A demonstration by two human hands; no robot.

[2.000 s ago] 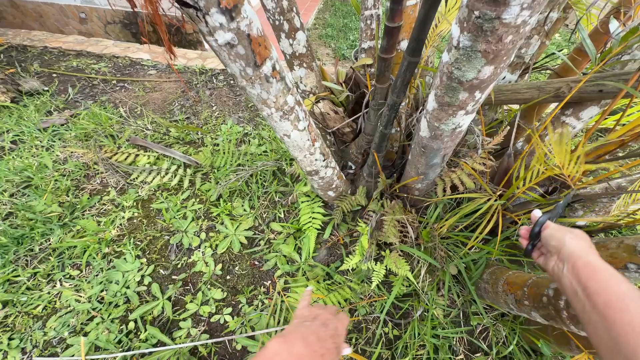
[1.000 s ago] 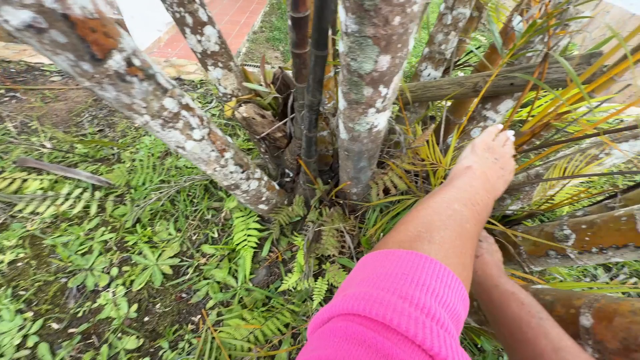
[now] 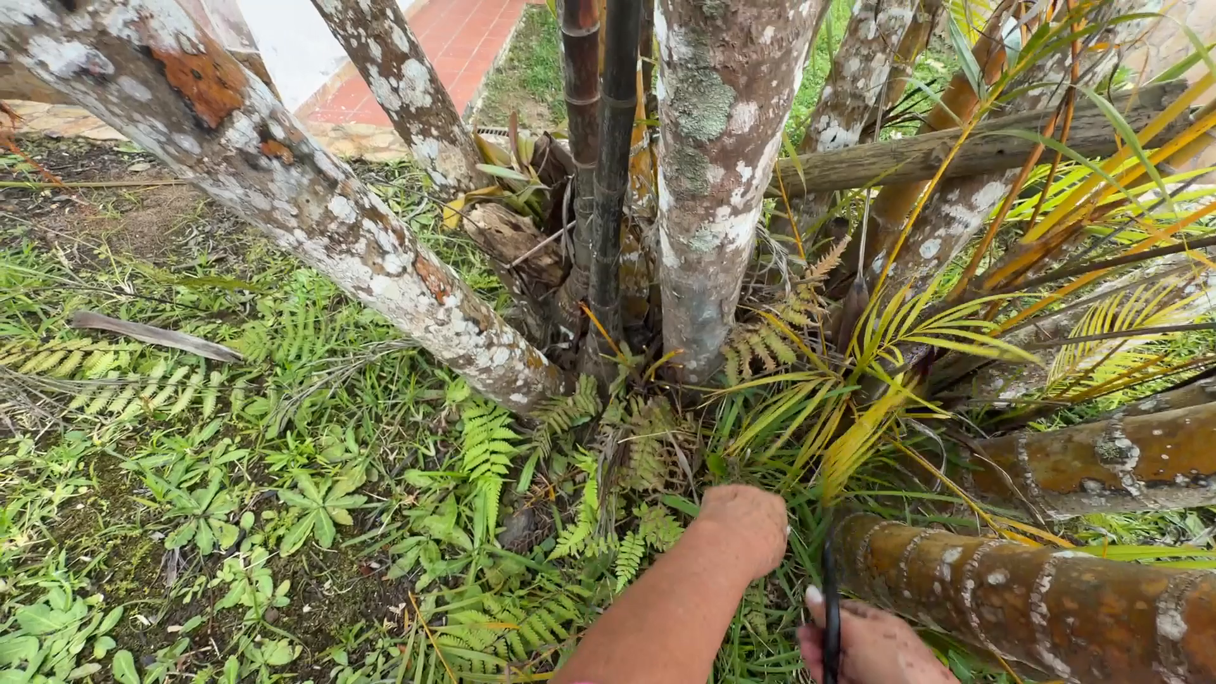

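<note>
My left hand (image 3: 746, 527) is closed among grass blades and ferns at the foot of the palm stems; its fingers point away, so what it grips is hard to make out. Lower right, my right hand (image 3: 879, 641) holds a black-handled cutting tool (image 3: 832, 598), likely scissors or shears, whose blades are hidden or blurred. Green fern fronds (image 3: 486, 451) and browned ferns (image 3: 655, 442) grow left of and beyond my left hand. Yellow-green palm leaflets (image 3: 855, 408) spread above both hands.
Lichen-spotted palm trunks (image 3: 708, 190) rise ahead, with dark canes (image 3: 613, 180) between them. Ringed brown stems (image 3: 1007, 579) lean low at the right. A wooden pole (image 3: 950, 152) crosses behind. Grass and weeds cover the left; a red tiled path (image 3: 446, 47) lies beyond.
My left hand has come down from the yellow palm leaves at the right to the grass at the base. My right hand has drawn back toward me, and its black tool shows again.
</note>
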